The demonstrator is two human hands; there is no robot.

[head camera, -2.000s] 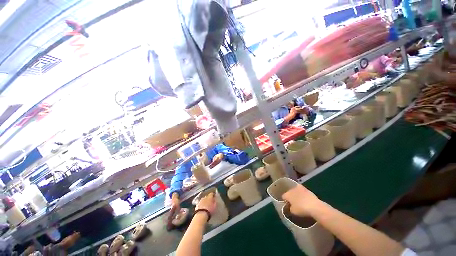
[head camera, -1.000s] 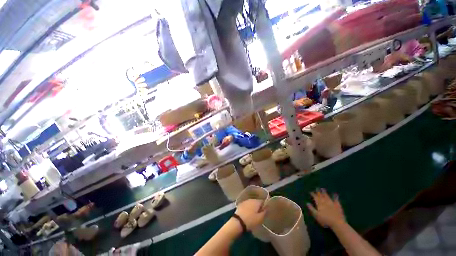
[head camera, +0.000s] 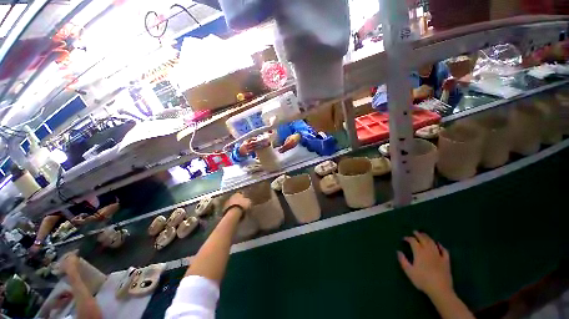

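Observation:
My left hand [head camera: 236,207] reaches over the side rail and grips the rim of a cream housing [head camera: 244,225] on the conveyor belt. Its fingers are small and blurred. A second cream housing [head camera: 266,209] stands beside it on the right, and another [head camera: 301,199] stands further right. My right hand [head camera: 429,265] rests on the green workbench top [head camera: 349,268], fingers apart, holding nothing.
A pale side rail [head camera: 324,225] divides bench and belt. An upright post [head camera: 401,124] rises by the belt. More housings [head camera: 460,151] stand right, small cream pieces [head camera: 177,217] left. A red tray [head camera: 387,124] and other people's hands [head camera: 262,144] are across; another arm [head camera: 78,283] is lower left.
My left hand has moved forward and left; the two housings that stood by it on the bench are now on the belt. My right hand stays spread on the bench. The view has shifted.

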